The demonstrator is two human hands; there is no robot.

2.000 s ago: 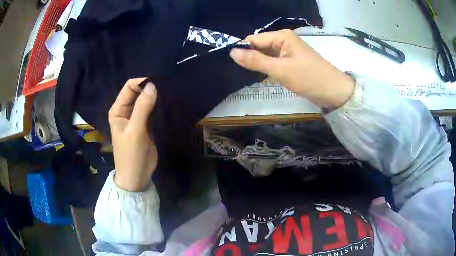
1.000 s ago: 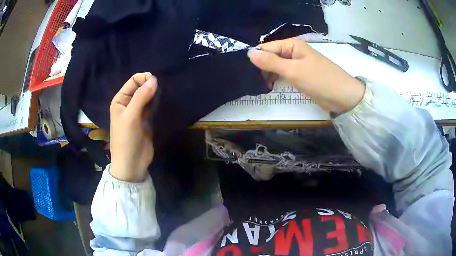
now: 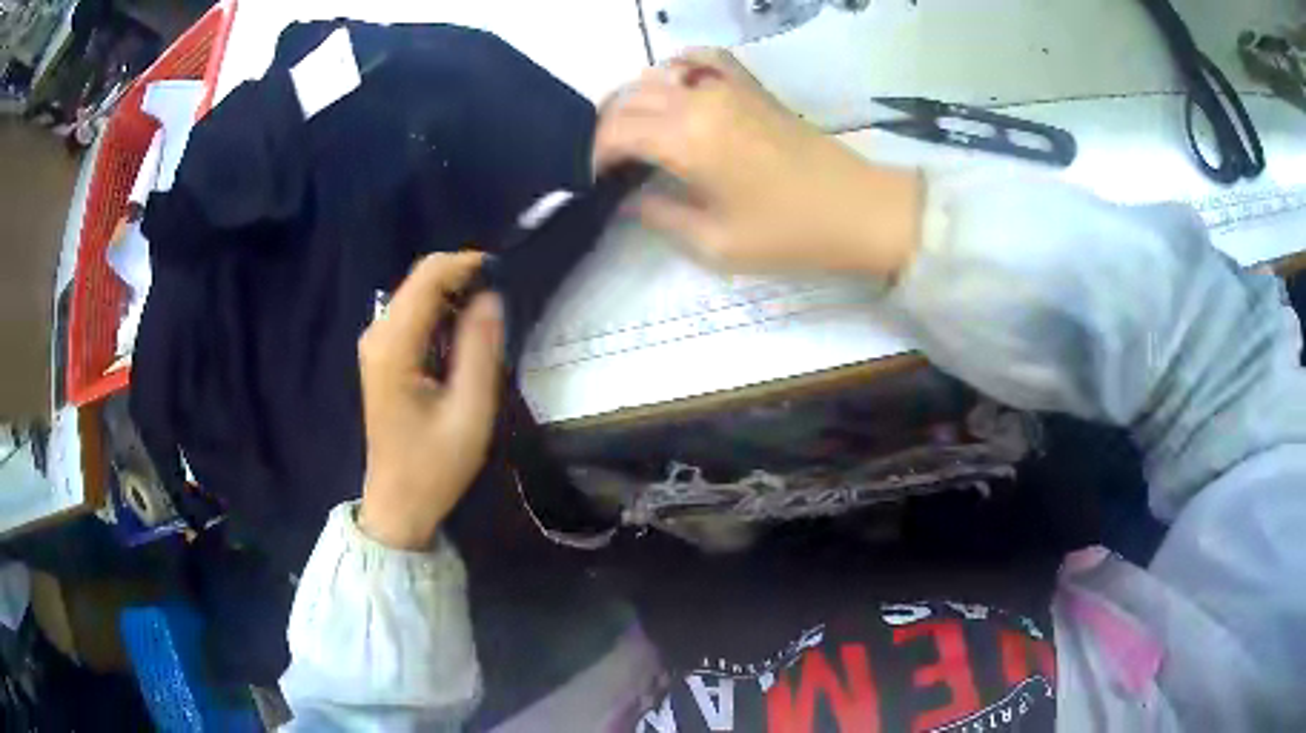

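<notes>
A black garment (image 3: 344, 186) lies over the left part of the white table and hangs over its front edge. A small white tab (image 3: 544, 209) shows on the fabric between my hands, and a white tag (image 3: 327, 72) lies on the garment at the upper left. My left hand (image 3: 437, 380) pinches the fabric near the table's front edge. My right hand (image 3: 738, 172), slightly blurred, holds another part of it, higher and to the right. The patterned white trim is not visible.
Dark thread snips (image 3: 981, 129) and black-handled scissors (image 3: 1220, 122) lie on the table (image 3: 802, 308) at the right. A red basket (image 3: 108, 272) stands at the left and a blue basket (image 3: 165, 666) below. Thread waste (image 3: 816, 494) hangs under the table edge.
The garment's right part has been drawn left, baring more table. The patterned trim has gone from view, and the white tag now shows. My right hand has moved left and my left hand slightly right.
</notes>
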